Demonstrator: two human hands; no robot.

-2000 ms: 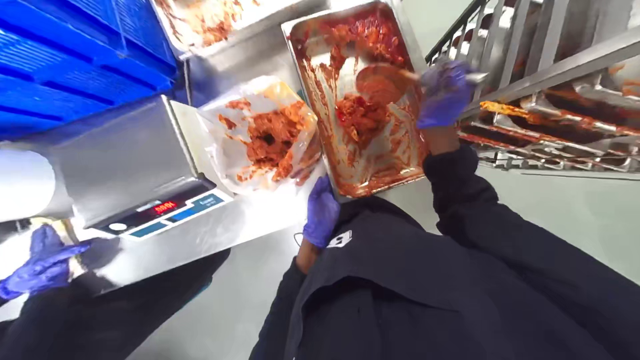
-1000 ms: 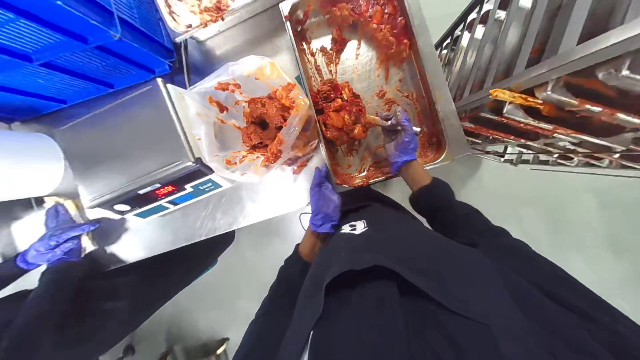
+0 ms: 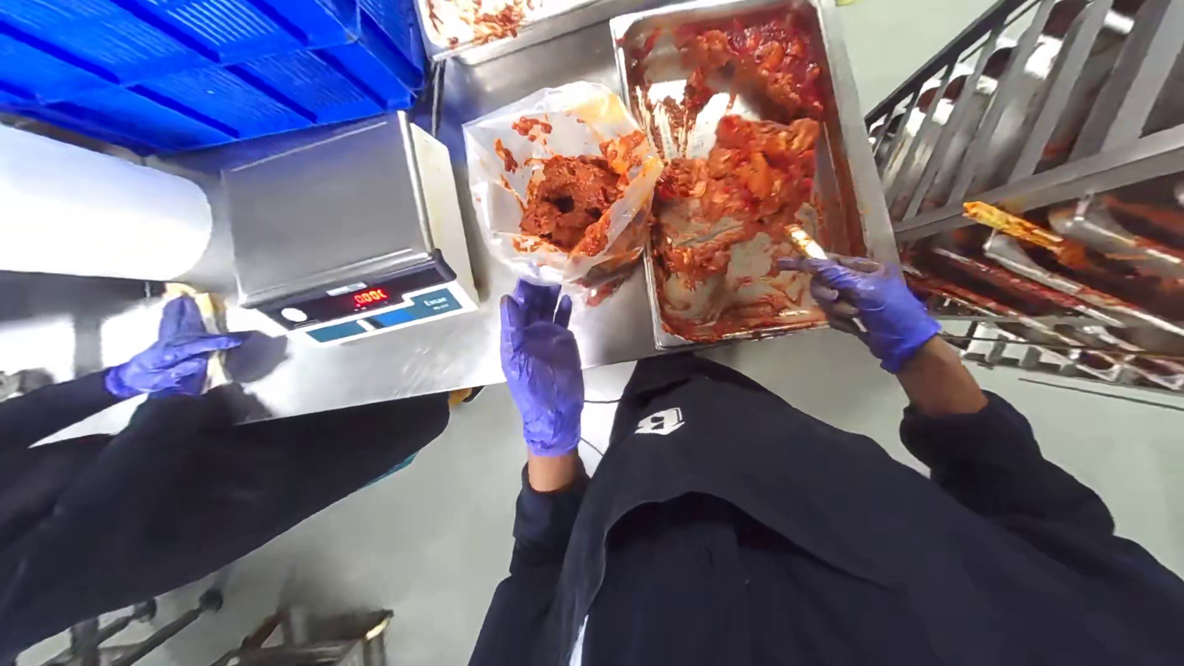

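Note:
My right hand (image 3: 874, 305), in a purple glove, grips the handle of a spoon (image 3: 807, 242) over the lower right of a steel tray (image 3: 856, 176). The spoon's bowl is hidden in or behind the red, saucy food (image 3: 754, 171) heaped mid-tray. Left of the tray stands an unsealed clear plastic bag (image 3: 490, 162) with more of the red food inside, some smeared on its walls. My left hand (image 3: 541, 370), also gloved, is palm up with fingers apart at the bag's near edge; its fingertips are by the bag's underside, and contact is unclear.
A digital bench scale (image 3: 324, 203) is on the steel table left of the bag. Blue plastic crates (image 3: 213, 65) and a white roll (image 3: 92, 203) lie beyond. A co-worker's gloved hands (image 3: 176, 351) rest at the left edge. A metal rack of trays (image 3: 1036, 185) stands at right; another tray (image 3: 518, 42) is at the back.
The spoon and my right hand have moved about within the tray, and the food there is now gathered in a different heap. My left hand has turned palm up by the bag.

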